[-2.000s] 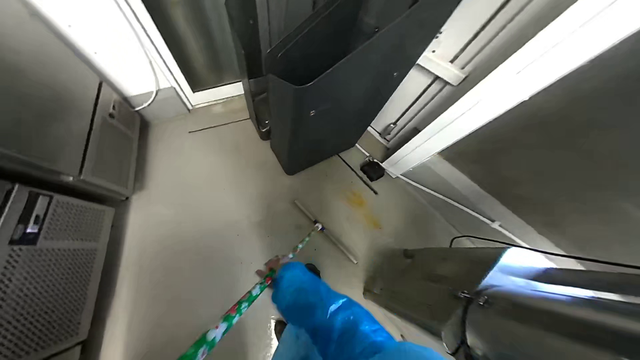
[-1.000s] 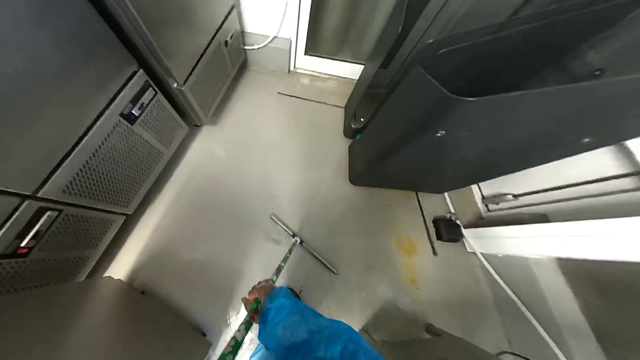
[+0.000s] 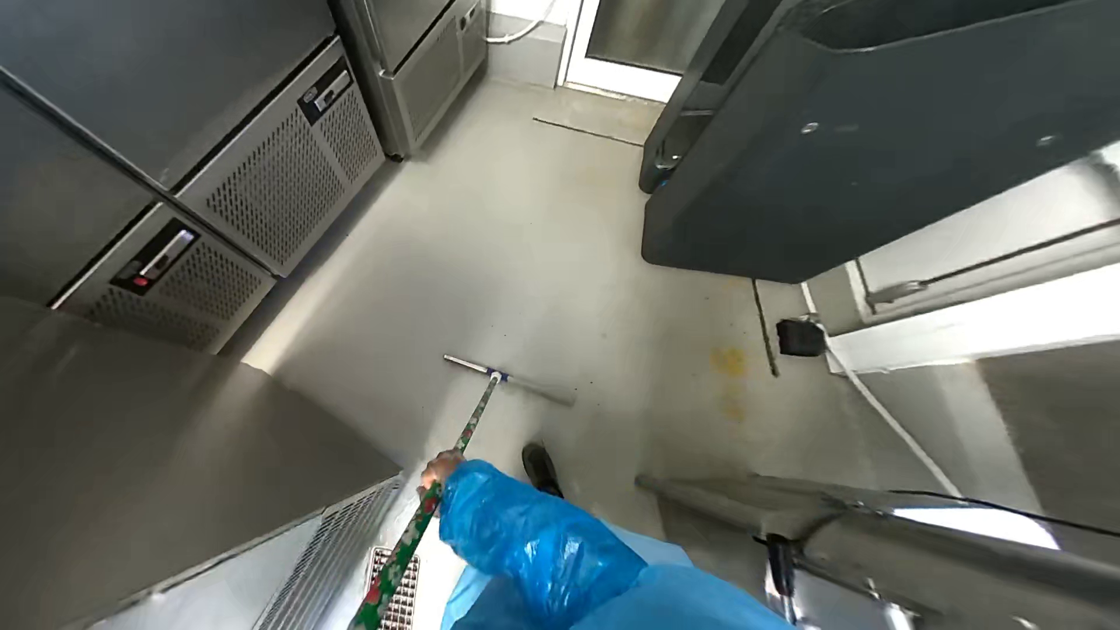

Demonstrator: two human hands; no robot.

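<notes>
My right hand (image 3: 440,471), below a blue plastic sleeve (image 3: 542,534), is closed around the green floral-patterned pole (image 3: 409,541) of a floor squeegee. The pole slants from the bottom edge up to the squeegee's head (image 3: 499,376), which lies across the grey floor (image 3: 542,289). My left hand is out of view. A dark shoe (image 3: 540,468) shows just right of my right hand.
Steel refrigerated cabinets (image 3: 280,184) line the left. A steel unit (image 3: 175,437) fills the lower left, beside a floor drain grate (image 3: 404,582). Large dark grey bins (image 3: 787,175) stand upper right. A white cable (image 3: 884,411) and yellow stains (image 3: 729,360) lie on the right.
The view has swung toward the cabinets on the left, and the drain grate has come into view. My right hand keeps its hold on the pole.
</notes>
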